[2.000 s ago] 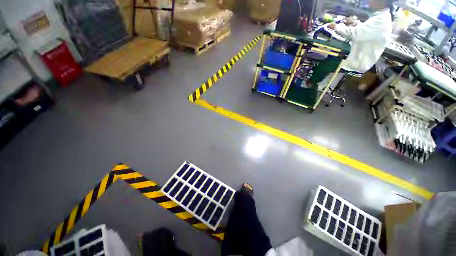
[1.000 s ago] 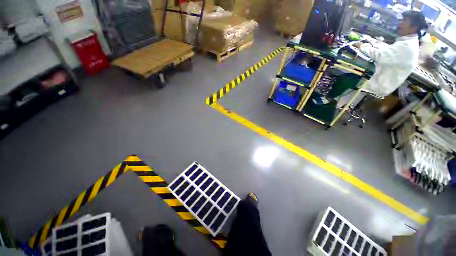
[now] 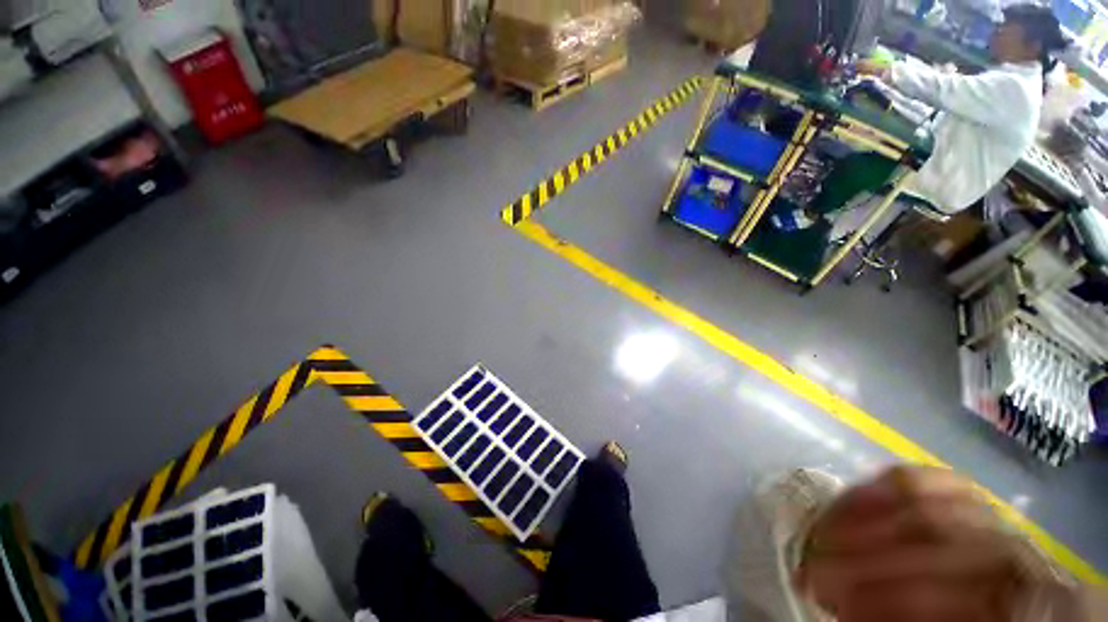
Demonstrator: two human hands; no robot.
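Note:
My right hand (image 3: pixel 942 547) is large and blurred at the lower right, close to the camera, beside a pale sleeve (image 3: pixel 778 541). Its fingers and anything in it cannot be made out. I cannot make out my left hand. A white grid tray (image 3: pixel 499 452) filled with dark rectangular parts lies on the floor near my dark trouser leg and foot, over the striped tape. Another white tray with dark parts (image 3: pixel 202 561) is on top of a stack at the lower left, cut off by the bottom edge.
Yellow-black tape (image 3: pixel 365 401) and a yellow line (image 3: pixel 729 352) cross the grey floor. A wooden platform cart (image 3: pixel 371 95) and a red bin (image 3: pixel 215 88) are at the upper left. A green-topped shelf cart (image 3: pixel 778 182) stands by a seated person in white. White trays fill a rack (image 3: pixel 1033 377) at the right.
My right hand and sleeve have come into view large at the lower right, where a filled tray showed before. The view has tilted a little lower, and a second shoe shows more clearly.

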